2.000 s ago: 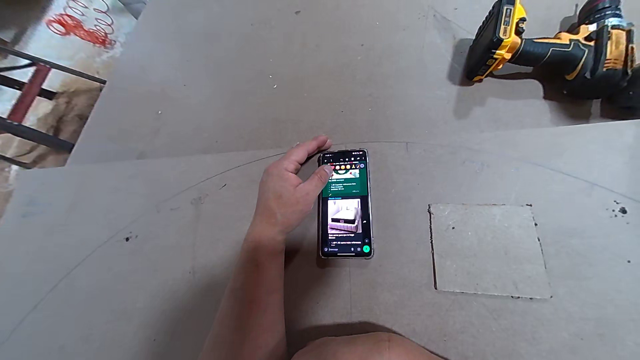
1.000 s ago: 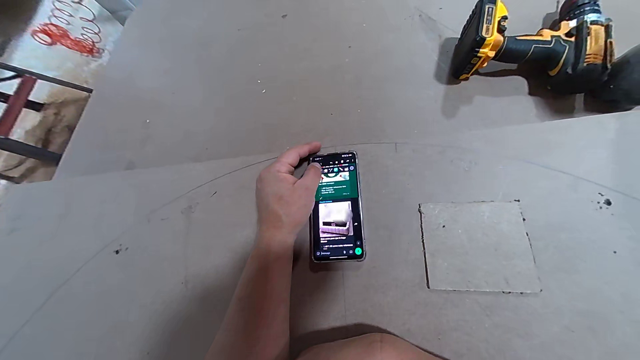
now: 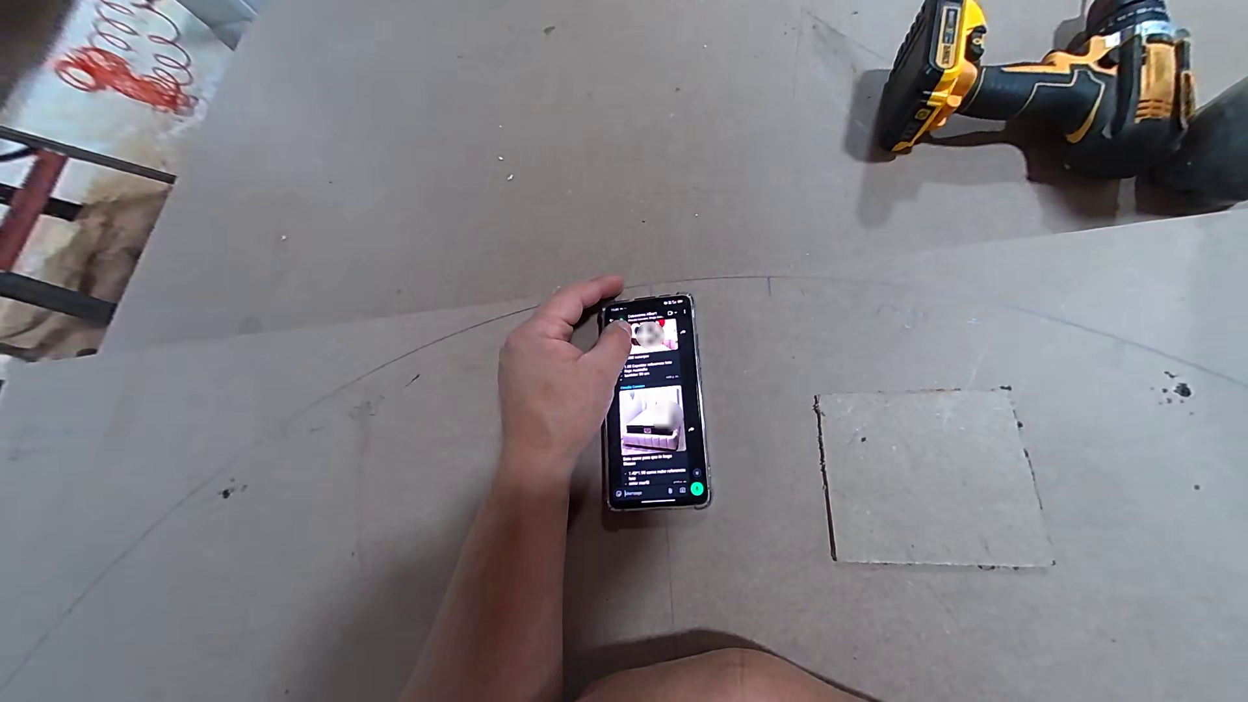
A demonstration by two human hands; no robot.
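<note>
A smartphone in a clear case [image 3: 655, 400] lies face up on a large grey-brown board [image 3: 409, 234], its screen lit with a chat and pictures. My left hand [image 3: 561, 375] rests along the phone's upper left side. Its thumb touches the screen near the top left corner, and the index finger reaches past the upper edge. Whether the fingers grip the case is hidden. No right hand shows. A pencilled curve passes just above the phone on the board, and a short straight line runs down below it.
A yellow and black cordless drill [image 3: 1082, 88] lies at the upper right. To the right of the phone is a square piece of board [image 3: 931, 478]. Beyond the board's left edge are a red and black metal frame [image 3: 34, 210] and a coiled red cord [image 3: 122, 78]. My knee is at the bottom.
The chat on the phone's screen has scrolled, and a different picture shows at its top. The thumb stays near the upper left of the screen.
</note>
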